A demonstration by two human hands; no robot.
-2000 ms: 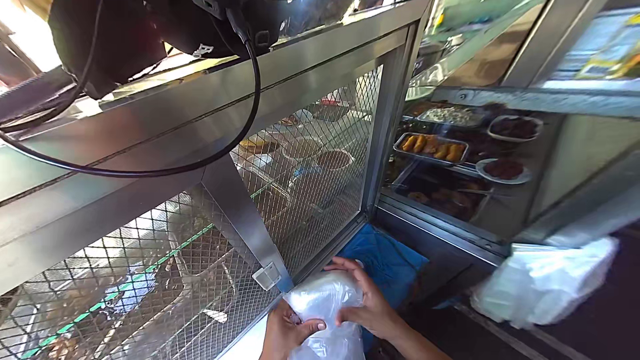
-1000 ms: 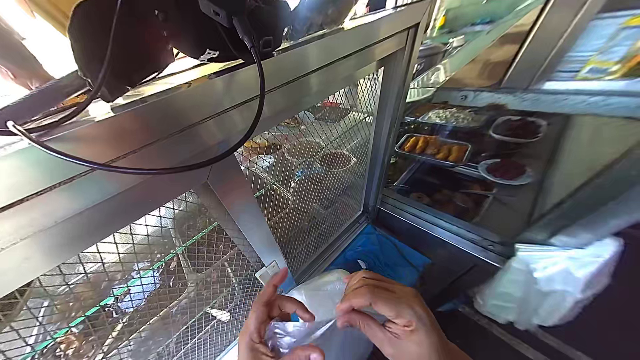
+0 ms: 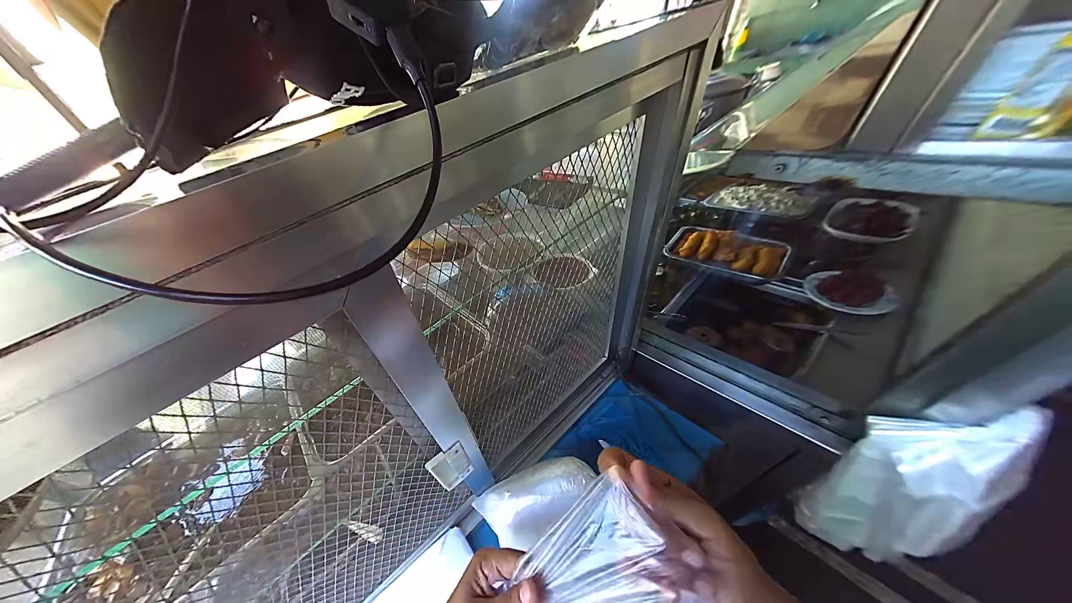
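A clear thin plastic bag (image 3: 599,540) is stretched between my hands at the bottom of the view. My left hand (image 3: 498,576) pinches its lower left edge between thumb and fingers. On the other side, my right hand (image 3: 691,532) grips the bag's upper part, its fingers partly seen through the film. Just behind them lies a white plastic bundle (image 3: 540,500), touched by neither hand as far as I can see. Under and beyond it is a blue plastic bag (image 3: 641,423).
Wire mesh panels (image 3: 536,285) in a metal frame stand at left and centre. A glass case at right holds a tray of fried food (image 3: 729,253) and a plate of dark red food (image 3: 850,290). White plastic bags (image 3: 930,477) hang at lower right. A black cable (image 3: 285,293) loops over the frame.
My hands were close together at the white plastic bundle. Now they are lower and farther apart, with clear film pulled taut between them, and the bundle lies behind them.
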